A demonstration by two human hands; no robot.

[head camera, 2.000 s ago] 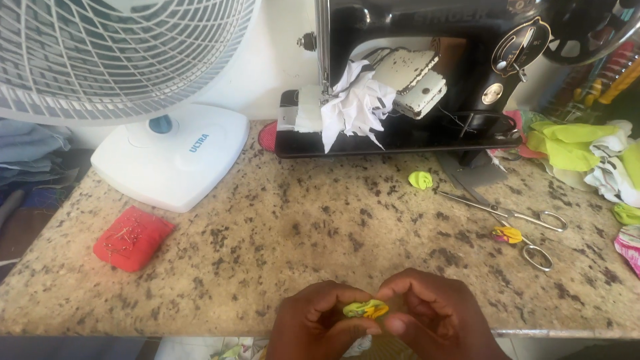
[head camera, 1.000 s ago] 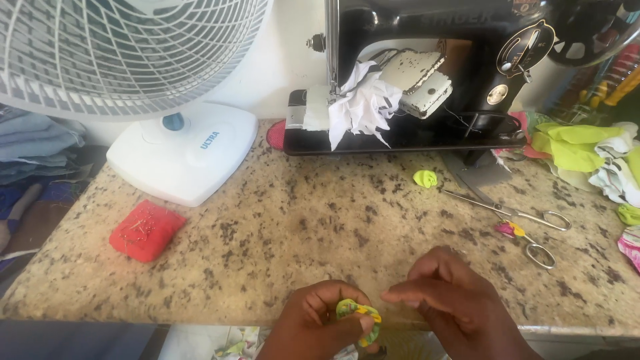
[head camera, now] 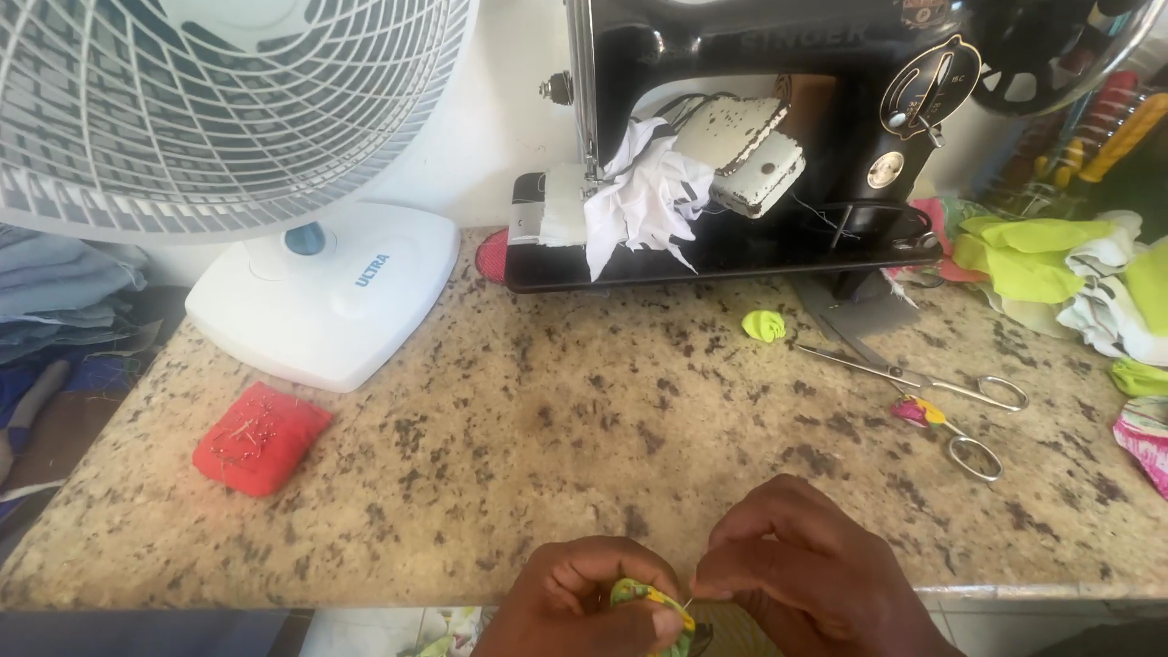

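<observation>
At the counter's front edge, my left hand [head camera: 593,598] pinches a small gathered piece of green and yellow fabric [head camera: 655,607] between thumb and fingers. Just right of it, my right hand [head camera: 803,566] has its thumb and forefinger pressed together on what looks like a thin needle [head camera: 688,602], its tip at the fabric. Beyond my right hand lie steel scissors [head camera: 912,376], spread open, with a small pink and yellow fabric piece [head camera: 917,411] between the handles. A gathered lime-green fabric piece [head camera: 764,326] rests near the scissors' points.
A red pincushion [head camera: 260,440] full of pins sits on the left of the speckled stone counter [head camera: 511,438]. Behind it stands a white fan [head camera: 328,301]. A black Singer sewing machine [head camera: 730,265] with white fabric [head camera: 643,196] at its needle stands at the back. Fabric scraps [head camera: 1031,260] lie at right.
My right hand has moved off the fabric piece, which both hands held two seconds ago, and is now close beside it again. The left hand keeps its hold.
</observation>
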